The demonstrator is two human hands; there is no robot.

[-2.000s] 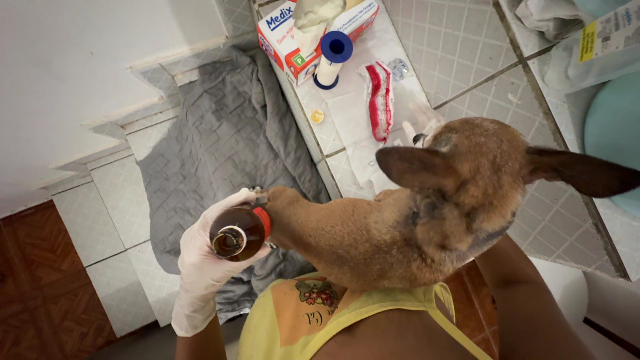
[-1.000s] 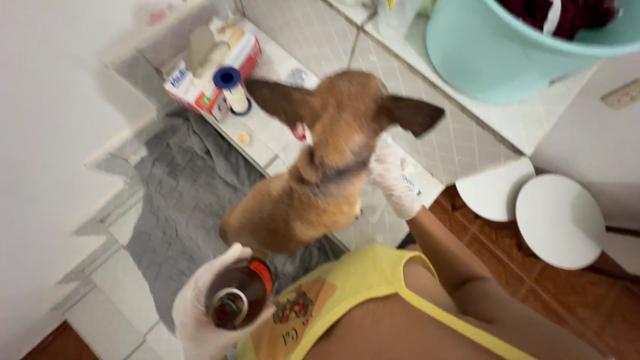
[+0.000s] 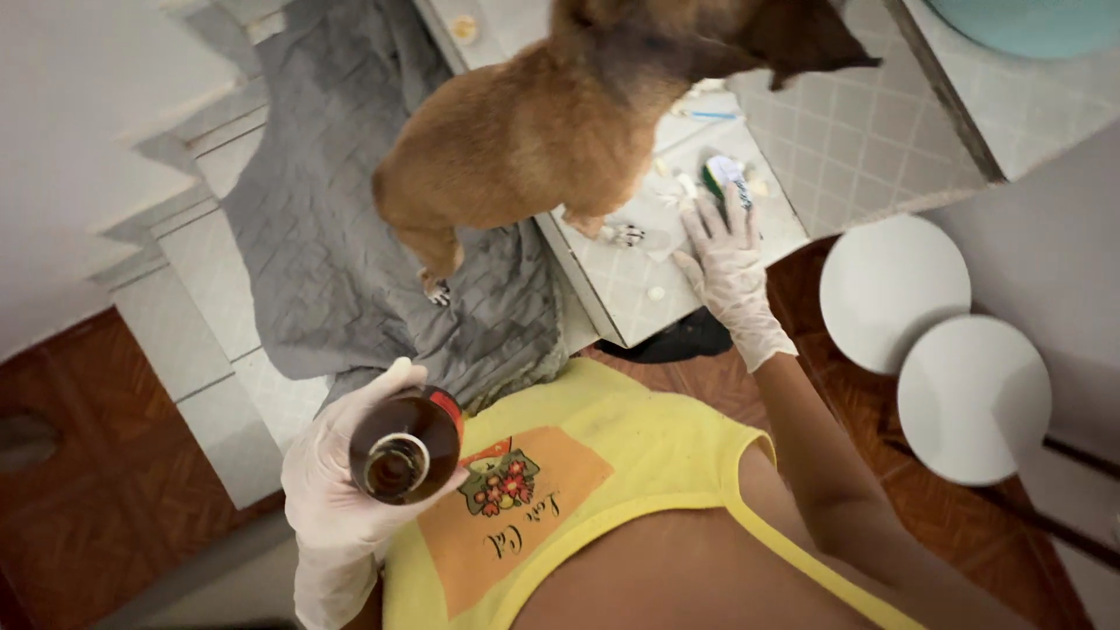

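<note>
My left hand (image 3: 354, 490), in a white glove, is wrapped around an uncapped brown bottle (image 3: 404, 446) whose mouth faces up toward me. My gloved right hand (image 3: 724, 254) has its fingers apart on the tiled ledge (image 3: 626, 284), its fingertips at a small white and green item (image 3: 724, 178). Whether it grips that item I cannot tell. A brown dog (image 3: 516, 140) stands between, a hind paw on the grey quilted cloth (image 3: 350, 236) and another paw on the ledge. Its head is partly cut off at the top edge.
Two round white stool tops (image 3: 974, 398) stand at the right above the brown tiled floor (image 3: 87, 446). A teal tub (image 3: 1041, 22) shows at the top right. On the ledge lie a thin blue item (image 3: 713, 115), a small white disc (image 3: 655, 294) and a yellowish piece (image 3: 464, 30).
My right hand has moved from beside the dog's neck down to the small items on the ledge. The bottle remains in my left hand. The view has shifted considerably.
</note>
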